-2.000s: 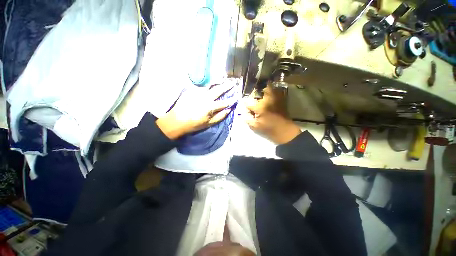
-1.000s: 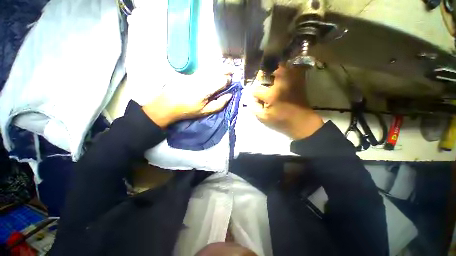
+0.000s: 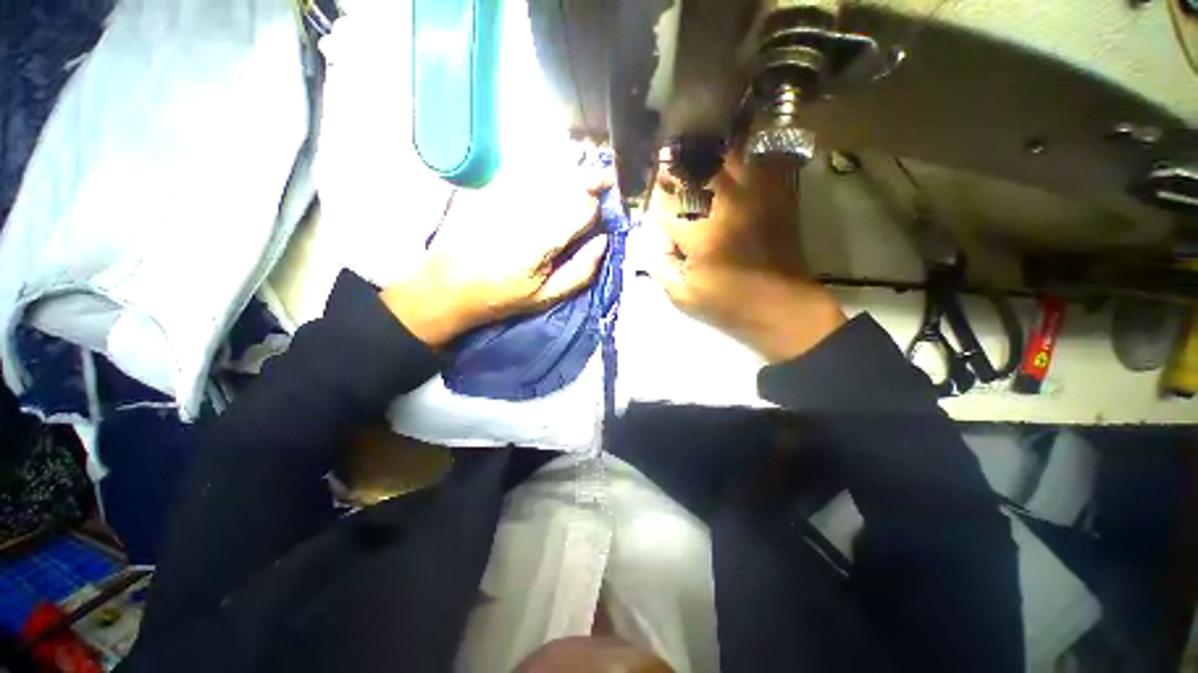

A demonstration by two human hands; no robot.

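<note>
Navy shell fabric [image 3: 532, 352] lies on white lining [image 3: 506, 423] in front of the sewing machine [image 3: 998, 112]. The navy and white meet at a narrow seam edge [image 3: 610, 309] that runs up to the needle area. My left hand [image 3: 506, 270] lies on the navy fabric, its fingertips pinching the fabric at the seam, washed out by glare. My right hand [image 3: 742, 263] is right of the seam, partly behind the machine's metal parts, fingers bent at the white layer's edge. Whether it grips cloth is unclear. The needle tip is hidden in glare.
A teal long object [image 3: 453, 99] lies left of the machine head. Pale pieces [image 3: 171, 184] are heaped at the left. Black-handled scissors [image 3: 966, 345], a red cutter [image 3: 1042, 345] and a yellow handle [image 3: 1181, 358] lie on the right. White pieces [image 3: 1044, 565] are low right.
The view has moved closer to the needle area, so the machine looks larger. Both hands have stayed beside the seam; the fingertips have moved slightly up toward the needle area.
</note>
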